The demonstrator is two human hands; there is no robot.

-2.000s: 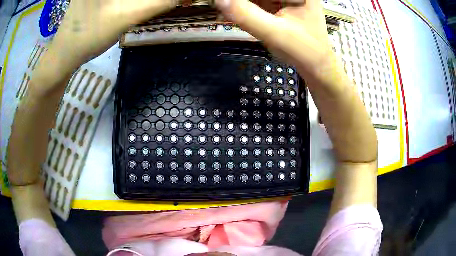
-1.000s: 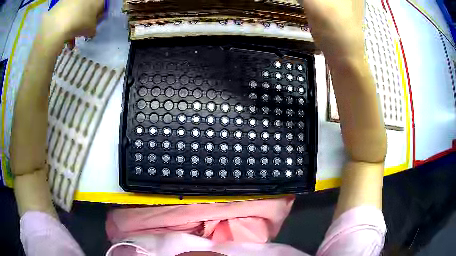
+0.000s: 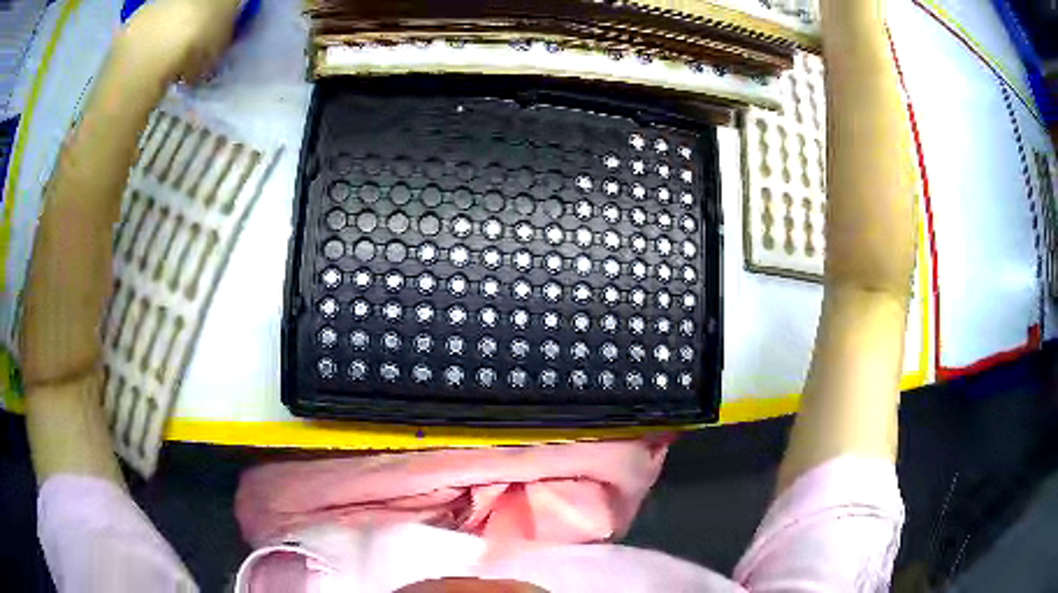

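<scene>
The black parts tray point(image 3: 499, 410) lies at the bench's near edge. Small silver-white round parts point(image 3: 458, 286) sit in rows in its lower and right pockets; the upper-left pockets hold none. My left hand point(image 3: 191, 35) is at the upper left, blurred, beside the blue bin point(image 3: 246, 14); its fingers and anything in them cannot be made out. My right forearm reaches up past the tray's right side, and my right hand is cut off by the top edge.
A slotted off-white board point(image 3: 174, 272) lies left of the tray, partly under my left forearm. Another slotted board point(image 3: 783, 174) lies on the right behind my right forearm. A brown-edged pile of boards point(image 3: 557, 64) stands behind the tray. Yellow and red tape lines mark the bench.
My hands have moved apart from above the pile. My left hand went to the blue bin at the upper left; my right arm moved right and up, its hand leaving the picture.
</scene>
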